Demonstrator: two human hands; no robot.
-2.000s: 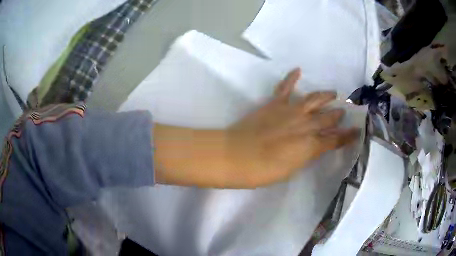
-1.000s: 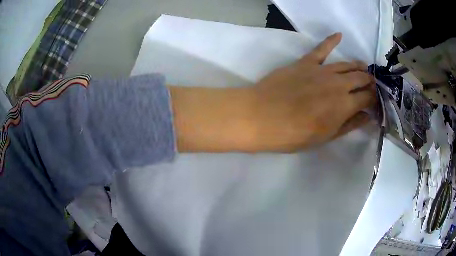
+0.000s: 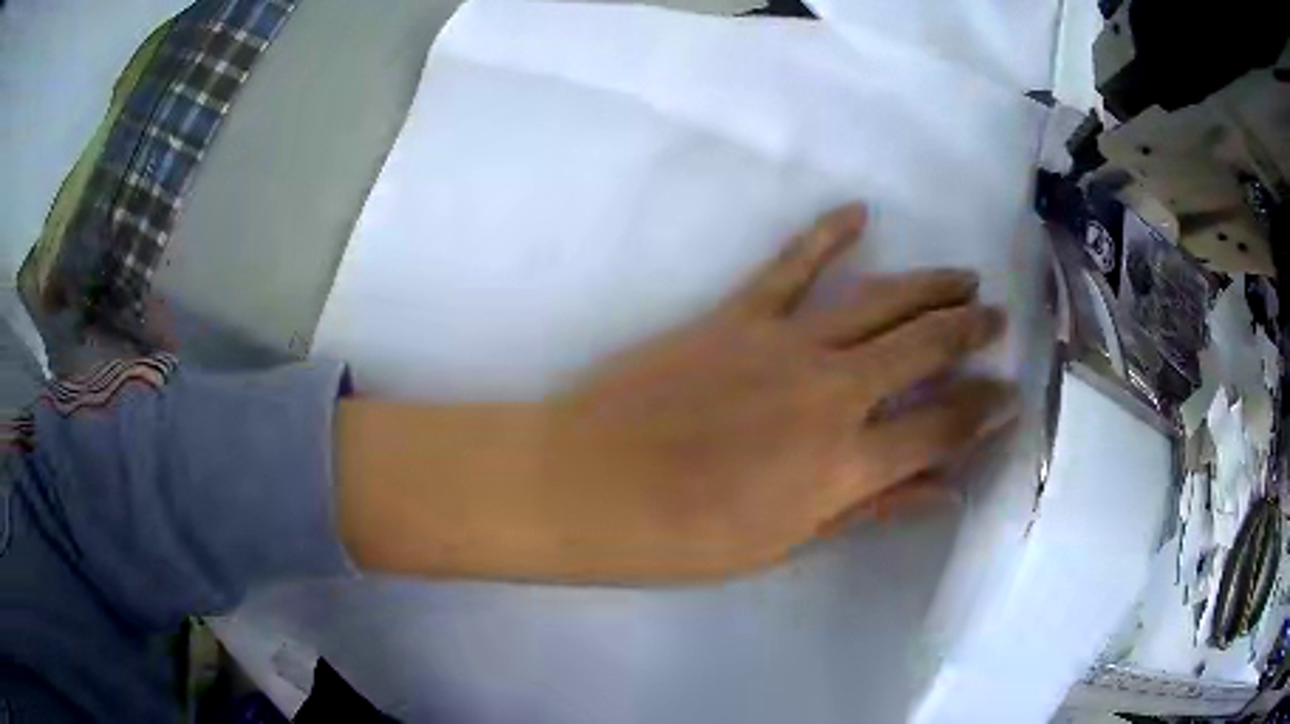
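Note:
A large white cloth piece [image 3: 524,198] lies in front of me, its right edge at the needle area [image 3: 1075,177]. My left hand [image 3: 764,410], bare and slightly blurred, lies palm down on the cloth with fingers spread, short of the shiny metal folder [image 3: 1064,354]. It grips nothing that I can see. A white band [image 3: 1096,495] hangs from the folder toward the lower right. Where the band meets the cloth is partly hidden. My right hand is out of the picture.
The worn beige machine head [image 3: 1203,170] stands at the upper right. White scraps [image 3: 1224,424] and dark-looped scissors [image 3: 1248,573] lie right of the folder. Plaid cloth [image 3: 198,106] lies at the upper left. A printed ruler scale [image 3: 1160,693] runs along the lower right edge.
The white cloth has shifted upward in the picture. My left hand was by the needle a second ago and is now lower and further left, with its fingers more spread.

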